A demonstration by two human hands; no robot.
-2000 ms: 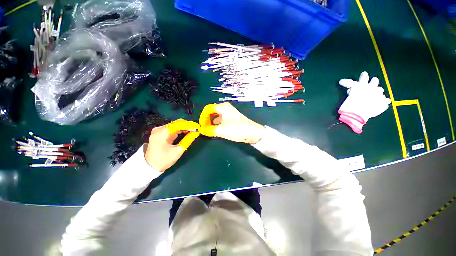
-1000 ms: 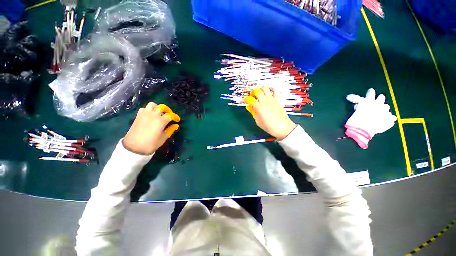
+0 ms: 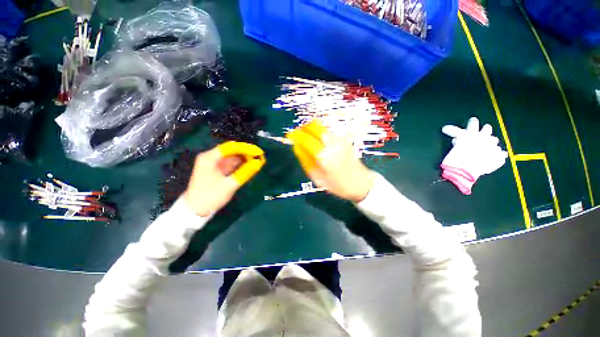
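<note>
My right hand [image 3: 331, 162], with yellow finger cots, holds a white lead [image 3: 273, 137] between thumb and fingers, its tip pointing left. My left hand [image 3: 222, 172], also in yellow cots, pinches a tiny dark part [image 3: 262, 157] at its fingertips, just left of and below the lead's tip, not touching it. Another white lead [image 3: 294, 193] lies on the green mat below my right hand, partly hidden by it. The main pile of white leads with red ends [image 3: 355, 112] lies behind my right hand. Two dark heaps of small parts [image 3: 235, 123] [image 3: 174, 178] lie beside my left hand.
A blue bin [image 3: 349, 47] full of leads stands behind the pile. Crumpled clear bags [image 3: 122, 108] lie upper left. A small lead group [image 3: 69, 199] lies far left. A white glove [image 3: 474, 155] with pink cuff lies at right.
My right hand has come off the pile with a lead in it. My left hand has moved right and up from the near dark heap, now pinching a small dark part.
</note>
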